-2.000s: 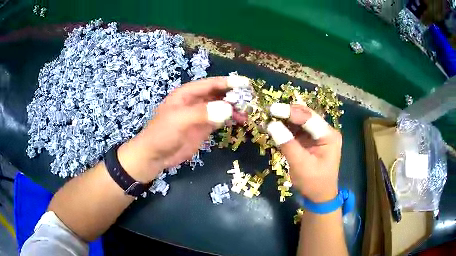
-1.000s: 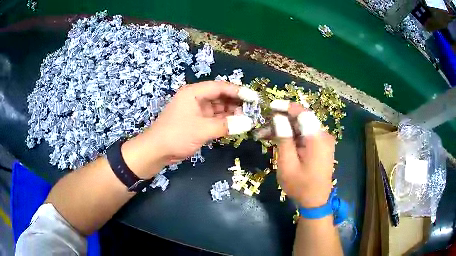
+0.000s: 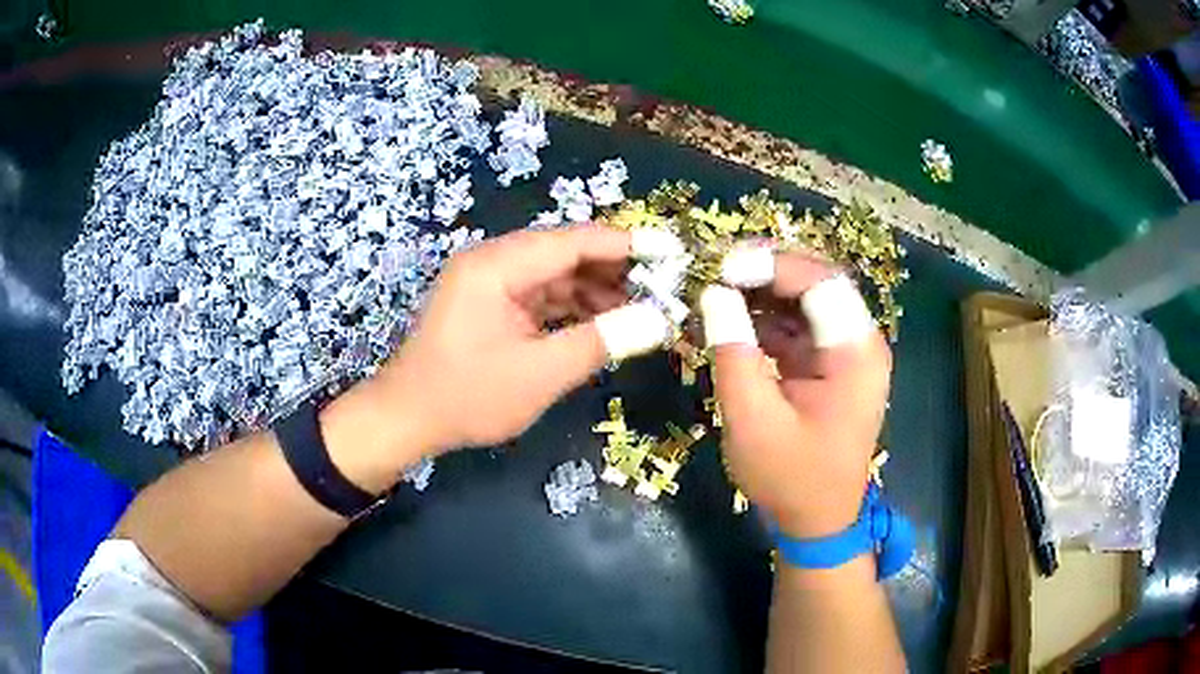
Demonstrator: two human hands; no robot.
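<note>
My left hand (image 3: pixel 494 336), with white-wrapped fingertips, pinches a silver-grey piece (image 3: pixel 658 279) between thumb and forefinger. My right hand (image 3: pixel 800 388), also with white wraps, is just right of it, thumb and fingertips close together over the gold pile. Something small and gold seems to lie between its fingertips, but blur and the pile behind hide whether it is held. The large silver-grey pile (image 3: pixel 263 237) is on the left. The gold pile (image 3: pixel 862 250) lies behind and around my right hand. A small gold group (image 3: pixel 642 454) and a silver-grey piece (image 3: pixel 571 487) lie nearer me.
The green conveyor belt (image 3: pixel 790 92) runs behind the table's worn edge (image 3: pixel 737 152), with a few small pieces on it. A cardboard tray (image 3: pixel 1079 619) at the right holds a clear bag (image 3: pixel 1112 435) and a black pen-like item (image 3: pixel 1026 487). Something blue (image 3: pixel 82 520) shows at lower left.
Both hands stay close together over the gold pile, fingers shifting slightly; the left still pinches a silver-grey piece. Pieces on the belt show in different places.
</note>
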